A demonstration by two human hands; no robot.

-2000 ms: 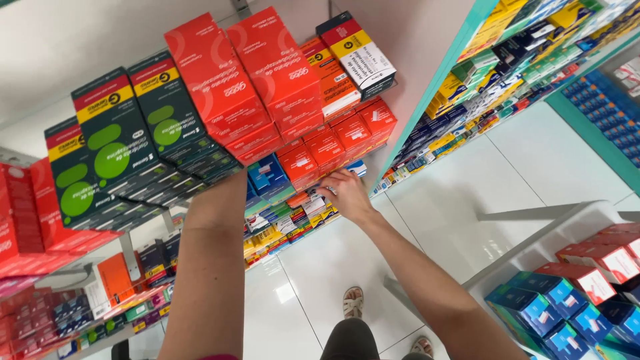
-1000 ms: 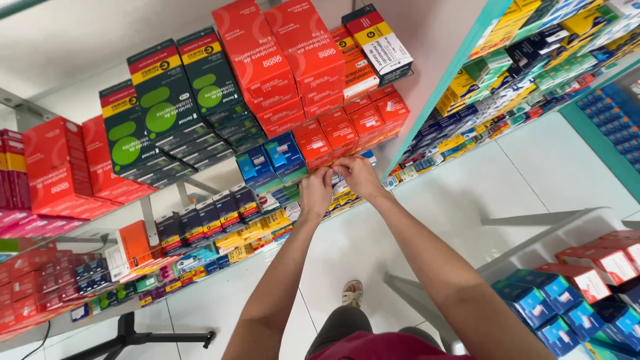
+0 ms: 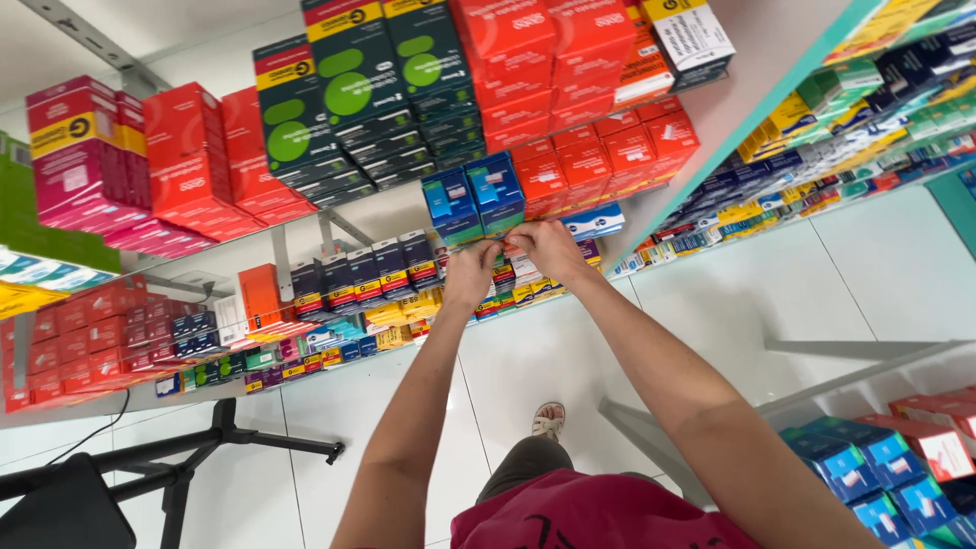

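Observation:
My left hand (image 3: 471, 268) and my right hand (image 3: 546, 245) meet at the front edge of a shelf, fingertips nearly touching. Just above them stand two blue medicine boxes (image 3: 496, 191). Red medicine boxes (image 3: 579, 169) fill the shelf to their right, and a white and blue box (image 3: 593, 221) lies beside my right hand. The fingers of both hands are bent inward. Whether anything small is between them cannot be made out. Dark blue boxes with yellow and red bands (image 3: 393, 268) stand in a row left of my left hand.
Taller green and black boxes (image 3: 351, 88) and red boxes (image 3: 507, 53) stack on the shelf above. A teal-edged shelf panel (image 3: 732, 130) rises at right. A cart (image 3: 862, 358) with blue and red boxes is lower right. A black wheeled stand base (image 3: 221, 433) rests on the floor at lower left.
My left arm, reaching up toward the shelf two seconds ago with its hand hidden, has come down beside my right hand. The two blue boxes now show fully. The view has shifted left.

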